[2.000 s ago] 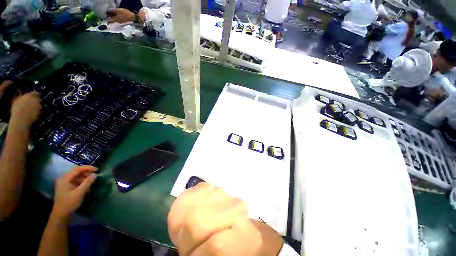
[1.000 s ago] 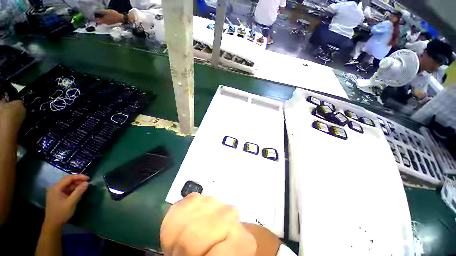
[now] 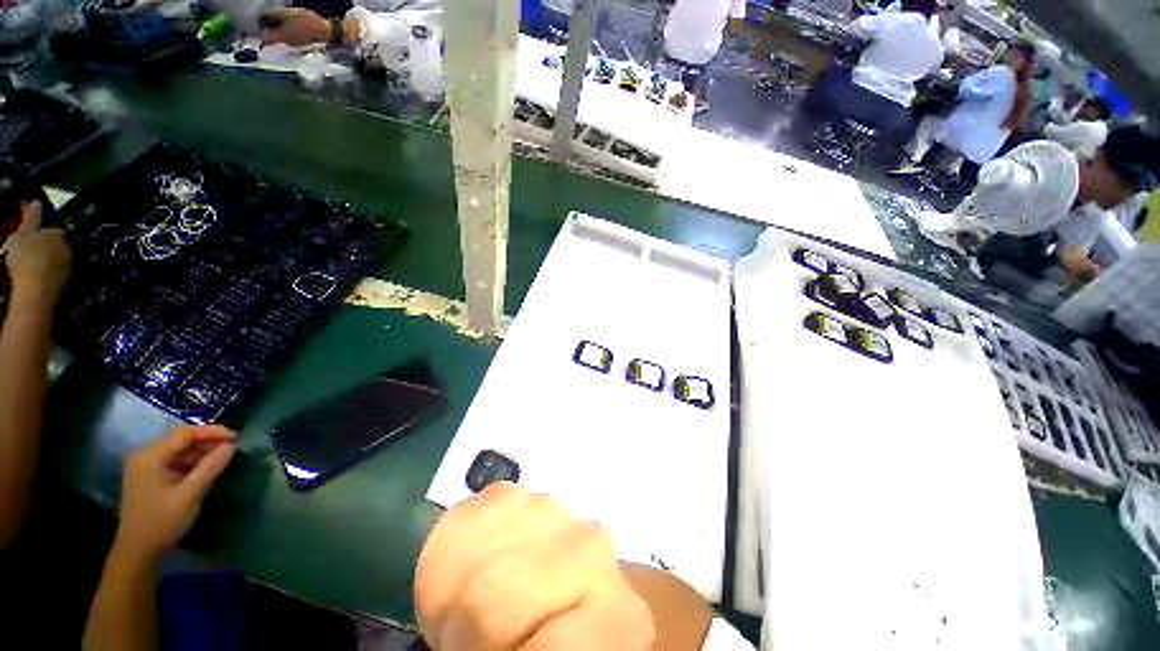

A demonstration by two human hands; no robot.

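My right hand [image 3: 528, 572] is at the bottom centre, over the near part of a white foam tray [image 3: 560, 299]. Its fingers are curled and its fingertips are hidden, so I cannot tell whether it holds anything. A black rounded-square unit [image 3: 494, 471] lies on the tray just beyond the knuckles, with faint print on top. Three open watch housings with silver-white and yellow insides, one of them a housing [image 3: 645, 374], lie in a row farther up the tray. My left hand is out of the picture.
A smartphone [image 3: 359, 424] lies left of the tray. Another person's hand [image 3: 172, 483] is beyond it, near a black blister tray [image 3: 229, 280] with white loops. A metal post [image 3: 481, 165] stands behind. A second white tray [image 3: 890, 483] with several units is at right.
The view has shifted slightly. The black unit beyond my right hand shows more than two seconds ago, when the hand partly covered it. The three housings stay in place on the tray.
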